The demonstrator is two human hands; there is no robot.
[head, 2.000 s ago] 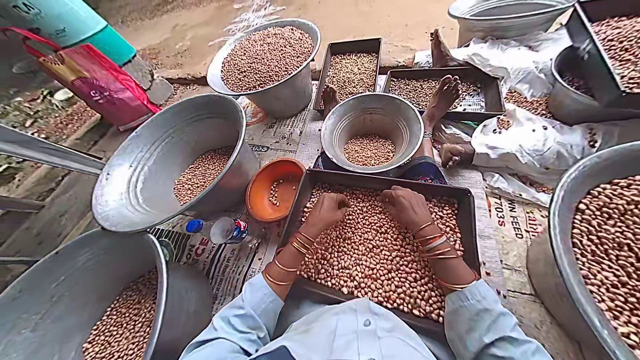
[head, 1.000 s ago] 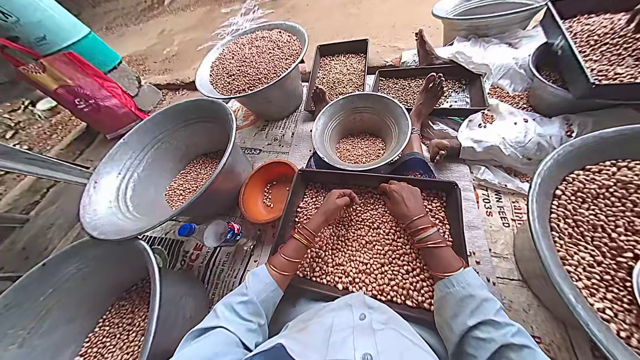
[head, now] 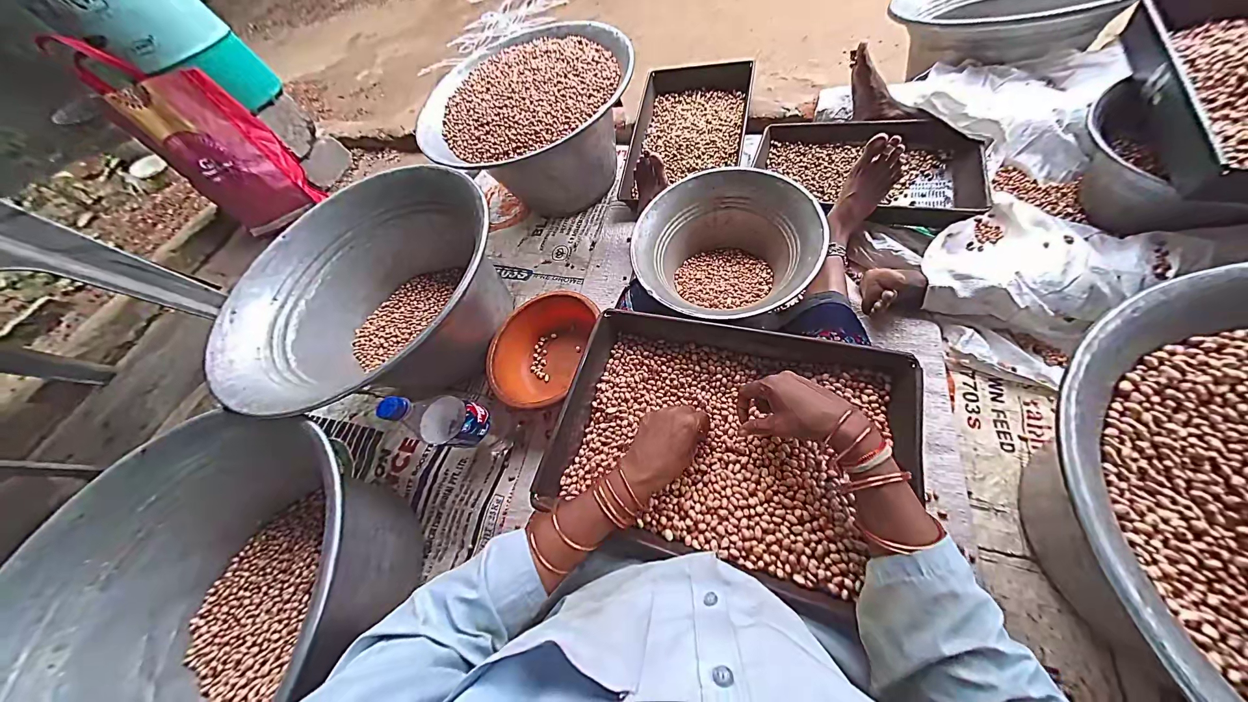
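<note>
A dark rectangular metal tray point(head: 902, 429) full of brown-and-cream nuts or beans point(head: 741, 507) lies before me. My left hand point(head: 671, 441) rests on them near the middle with its fingers curled in; whether anything is inside cannot be seen. Just to its right, my right hand point(head: 792, 406) is over the same layer, thumb and fingers apart, with nothing visible between them. Past the tray's far edge stands a round metal pot point(head: 729, 195) with a small heap inside. An orange bowl point(head: 522, 375) holding several pieces sits at the tray's left.
Large metal tubs stand at the left point(head: 283, 292), lower left point(head: 97, 546), back point(head: 575, 171) and right point(head: 1082, 419). A plastic bottle point(head: 453, 421) lies left of the tray. Behind are two filled trays point(head: 741, 83), point(head: 965, 156), another person's foot point(head: 882, 93) and white plastic sheeting point(head: 1024, 263).
My right hand's thumb and fingers now show a gap, and it sits lower over the tray than before. My left hand has also come down from near the far edge toward the tray's middle.
</note>
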